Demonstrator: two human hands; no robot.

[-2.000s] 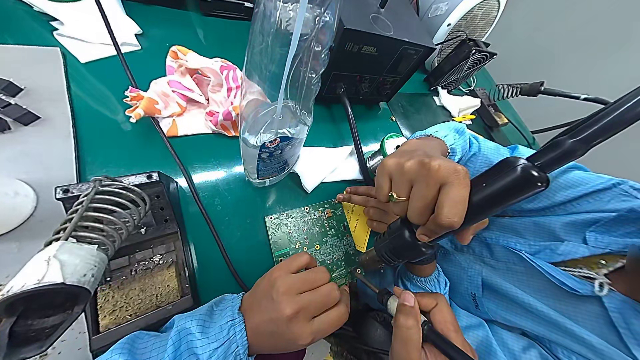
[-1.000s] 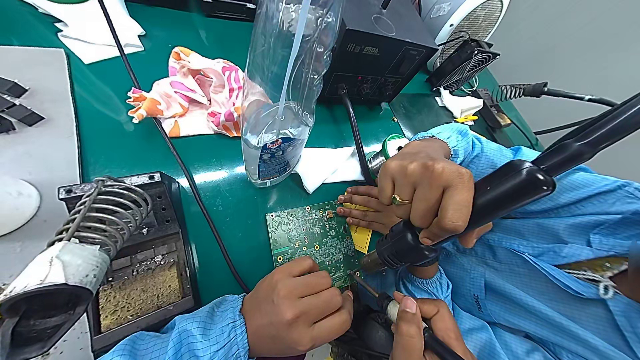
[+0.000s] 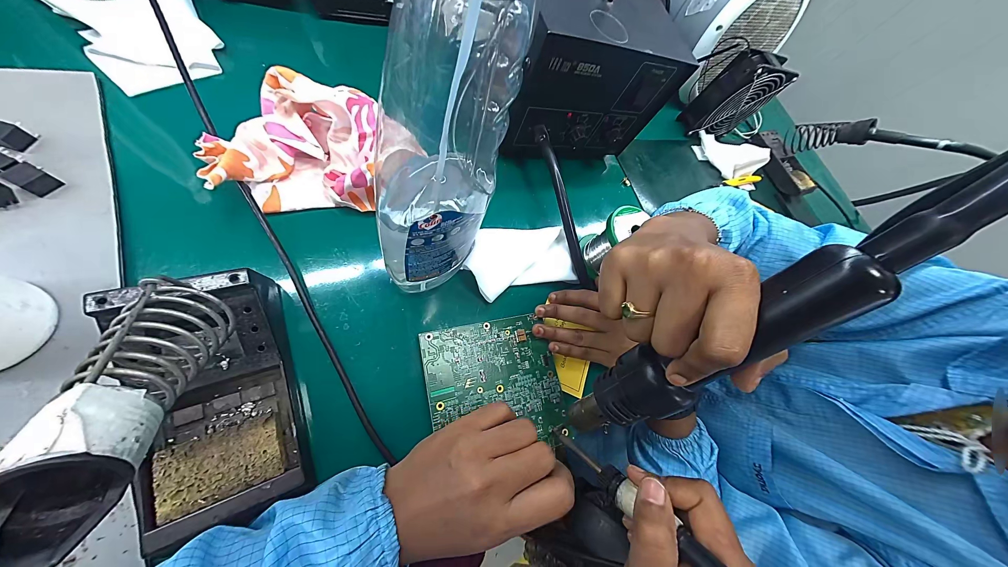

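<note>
A green circuit board [image 3: 465, 358] lies on the green bench top, its near edge under my left hand [image 3: 484, 480], whose curled fingers grip it; the fingertips are hidden. My right hand [image 3: 681, 512], at the lower right, is closed around a soldering iron [image 3: 628, 498], with the iron's tip at the board's near right corner. Beside that tip is the nozzle of a black hot-air gun [image 3: 650, 382], held by a co-worker's hand [image 3: 681, 295]. The co-worker's other hand [image 3: 587, 327] lies flat over a yellow card [image 3: 571, 374] and the board's right edge.
A soldering iron stand [image 3: 256, 386] with a sponge [image 3: 220, 465] is at the left. A black cable [image 3: 307, 299] crosses the bench beside it. Behind the board stand a plastic bottle [image 3: 433, 228], a patterned cloth [image 3: 307, 150], white wipes [image 3: 524, 256], a solder spool [image 3: 622, 224] and a black station [image 3: 591, 87].
The co-worker's flat hand has spread its fingers and covers more of the yellow card than two seconds ago. My left hand has stayed at the board's near edge.
</note>
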